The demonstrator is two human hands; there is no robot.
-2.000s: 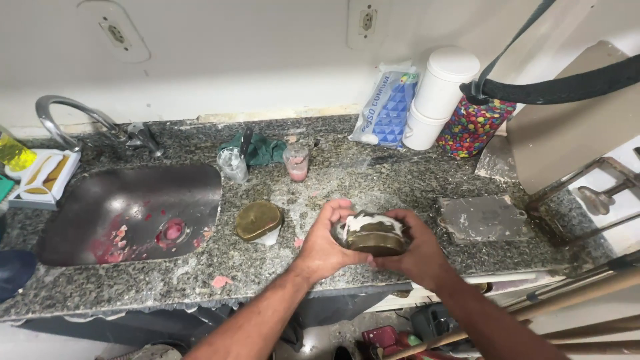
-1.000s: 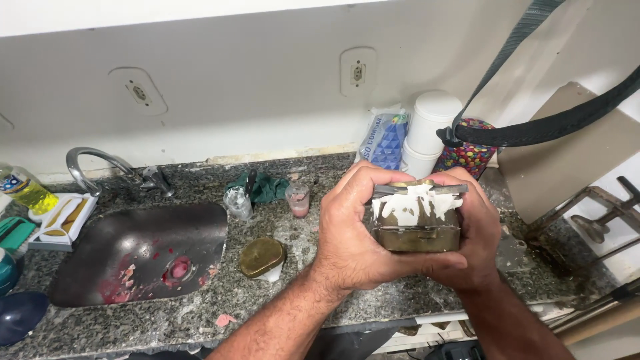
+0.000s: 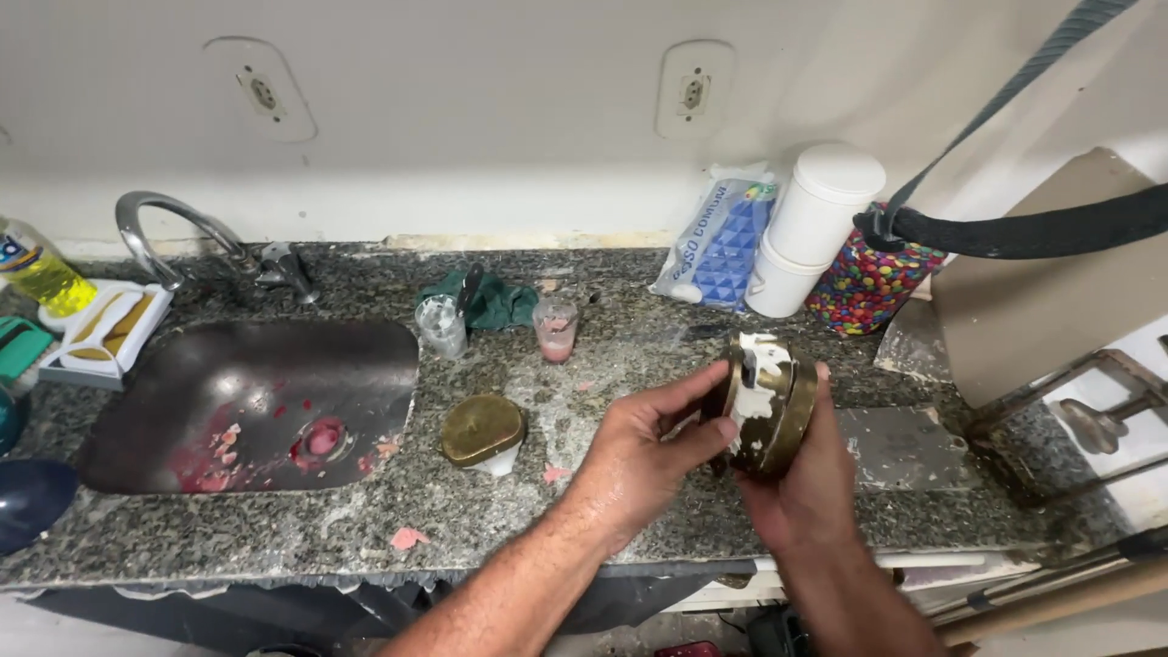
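Note:
A brass-coloured metal dental flask (image 3: 766, 406), smeared with white plaster, is held on its side above the granite counter. My left hand (image 3: 662, 447) grips its left face with thumb and fingers. My right hand (image 3: 808, 484) holds it from the right and below, most of the fingers hidden behind it. On the counter to the left lies a brass-coloured flask lid (image 3: 484, 429) with white material under it. Behind it stand a clear cup with whitish residue (image 3: 443, 328) and a clear cup with pink material (image 3: 556, 330), near a green cloth (image 3: 502, 303).
At left is a dark sink (image 3: 246, 401) with pink scraps and a chrome faucet (image 3: 173, 219). Along the wall stand a plaster bag (image 3: 721, 237), stacked white tubs (image 3: 812, 219) and a colourful container (image 3: 871, 283). A metal clamp press (image 3: 1095, 420) and a hanging strap (image 3: 1031, 224) are at right.
The flask has been turned from its upright pose a second ago onto its side, and both hands have shifted their hold on it. The lid on the counter has stayed put.

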